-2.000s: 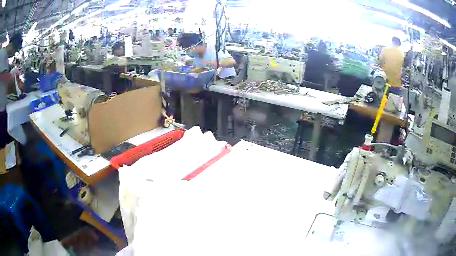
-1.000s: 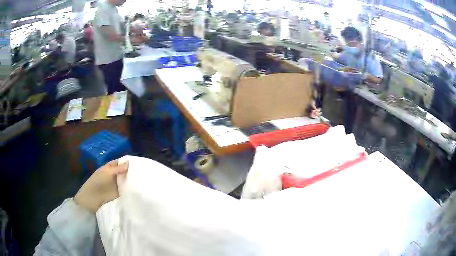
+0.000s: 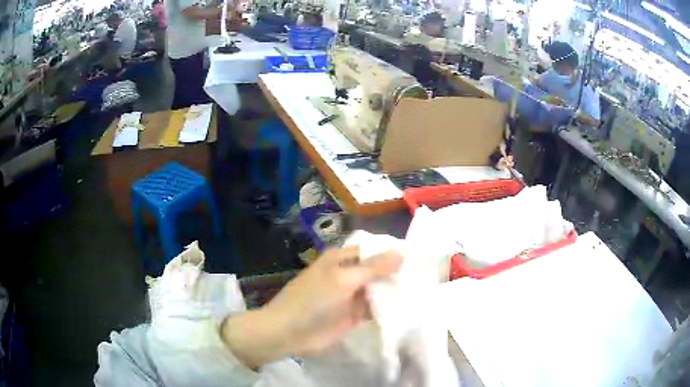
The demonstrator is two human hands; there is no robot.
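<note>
My left hand (image 3: 321, 302), bare with a pale sleeve, is near the lower middle, a little blurred. It pinches a white garment piece (image 3: 412, 317) between thumb and fingers. The cloth hangs down from the hand at the left edge of the white table (image 3: 560, 310). More white cloth (image 3: 178, 291) shows behind my forearm at lower left. A red plastic basket (image 3: 461, 195) at the table's left edge holds white cloth (image 3: 495, 227). My right hand is not in view; a blurred grey patch at the lower right edge may be a sleeve.
A cardboard sheet (image 3: 446, 134) stands beyond the basket, beside another sewing machine (image 3: 371, 91) on its table. A blue stool (image 3: 172, 193) and a brown box (image 3: 155, 143) are at left. One person (image 3: 185, 45) stands at the back; another (image 3: 560, 75) sits at upper right.
The view has turned left, and my own machine is out of the picture. My left hand came in holding the white cloth's edge, then moved right towards the table, with the cloth bunched and hanging.
</note>
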